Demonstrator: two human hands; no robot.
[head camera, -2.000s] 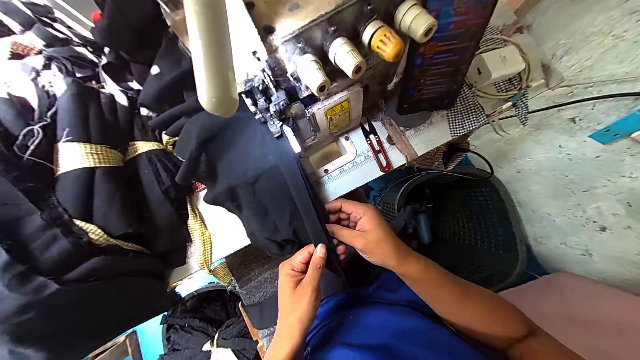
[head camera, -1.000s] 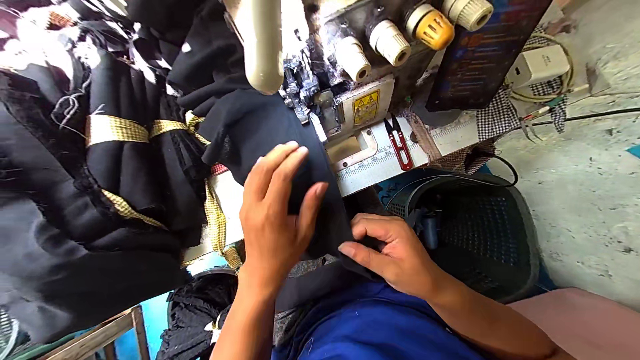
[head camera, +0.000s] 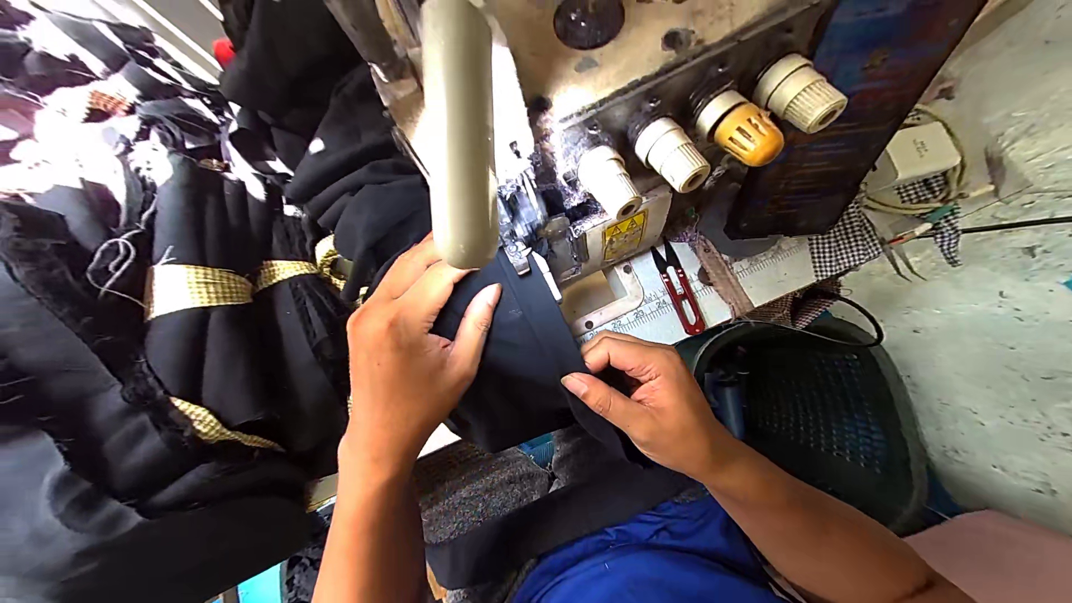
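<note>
Black fabric (head camera: 511, 360) lies on the bed of an overlock sewing machine (head camera: 578, 84), its folded edge running up to the presser foot (head camera: 521, 258). My left hand (head camera: 414, 335) rests spread on the fabric, fingertips partly behind the machine's pale rounded arm. The fabric's right edge is pinched between thumb and fingers of my right hand (head camera: 632, 385), nearer to my body. Red-handled thread snips (head camera: 680, 289) lie on the machine bed beside a printed ruler strip (head camera: 641, 322), right of the foot.
Bundles of black fabric (head camera: 205, 352) tied with yellow checked strips are heaped at the left. Tension dials (head camera: 670, 155) line the machine front, and a dark screen device (head camera: 846, 109) leans at its right. Below stands a dark green plastic basket (head camera: 904, 435); a white adapter (head camera: 921, 155) with cables lies upper right.
My left hand has gone from pinching the fabric near my body to lying on it, and has since moved up toward the presser foot. My right hand still holds the edge. The view has shifted.
</note>
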